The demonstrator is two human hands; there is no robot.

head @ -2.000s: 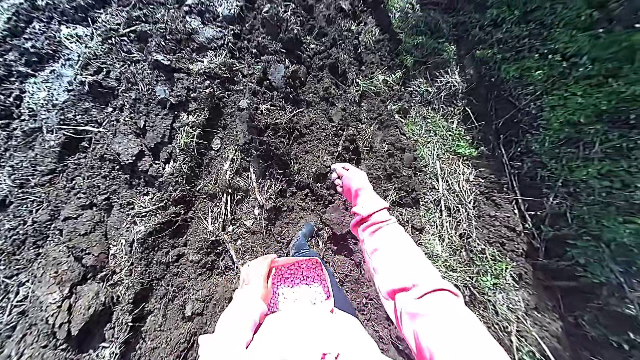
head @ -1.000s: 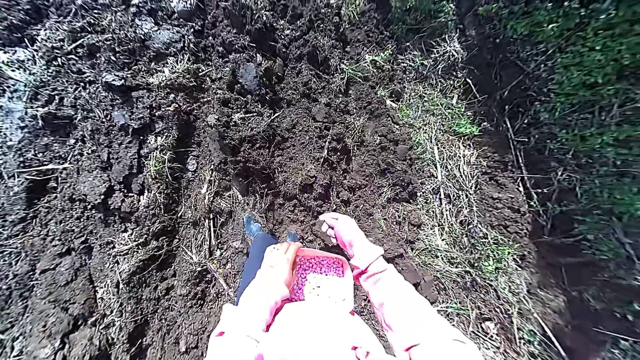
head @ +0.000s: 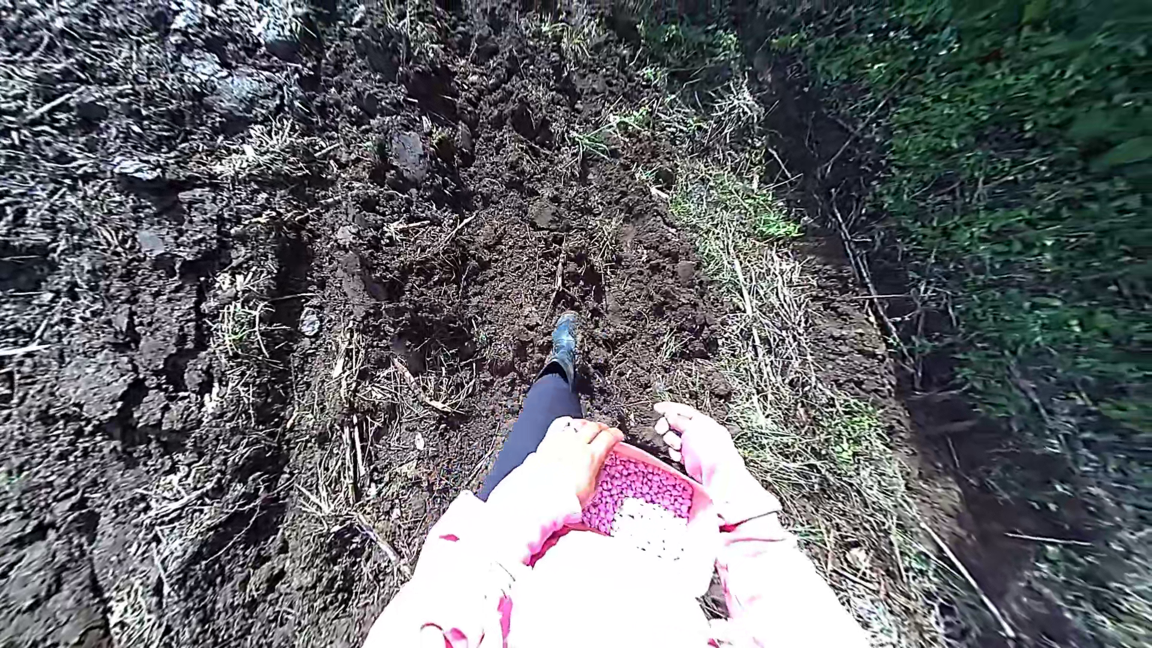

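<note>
My left hand [head: 580, 459] grips the left rim of a pink container [head: 697, 486] held against my body. Inside it lie many small pink-purple seeds [head: 639, 486], washed out to white by glare in the lower part. My right hand [head: 688, 436] is just off the container's upper right edge, its fingers curled; whether anything is between them cannot be seen. Both arms wear pale pink sleeves.
Dark, cloddy tilled soil [head: 504, 270] with dry straw lies ahead. My boot [head: 564, 342] stands on it. A strip of grass and dry stalks [head: 756, 297] runs along the right, with green leafy plants [head: 1035, 225] beyond.
My right hand has come back from out over the soil, close to the container. A boot is now farther forward than a second ago. The left hand has kept hold of the container.
</note>
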